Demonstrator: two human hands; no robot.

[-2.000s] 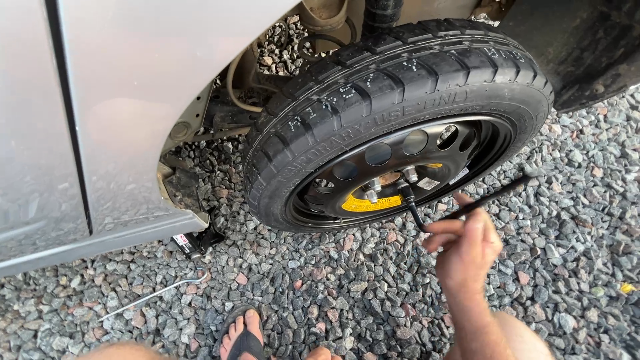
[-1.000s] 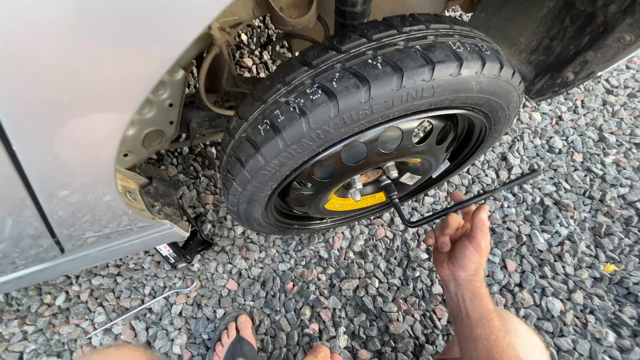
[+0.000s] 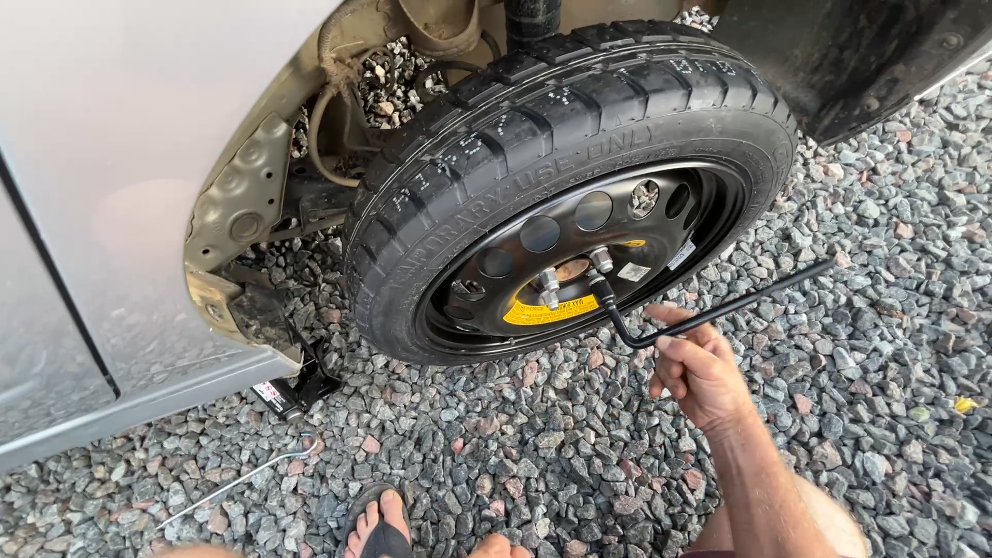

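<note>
A black L-shaped lug wrench (image 3: pixel 736 304) has its socket end on a lug nut low on the hub of a temporary spare wheel (image 3: pixel 542 232). Thumb and fingers of my right hand (image 3: pixel 694 360) are around the wrench near its bend, and its long arm points up and right. Several silvery lug nuts (image 3: pixel 601 260) show around the hub, beside a yellow sticker (image 3: pixel 535 311). At the bottom edge only a little of my left hand (image 3: pixel 500 547) shows; whether it holds anything is hidden.
A jack (image 3: pixel 283 397) stands under the silver car's sill (image 3: pixel 155 411). A thin metal rod with a hooked end (image 3: pixel 240 479) lies on the gravel (image 3: pixel 465 449). My sandalled foot (image 3: pixel 380 527) is at the bottom. The wheel arch (image 3: pixel 248 186) surrounds the tyre's upper left side.
The long arm of the wrench has swung somewhat, and my right hand has shifted its grip around the bend. The socket end stays at the hub.
</note>
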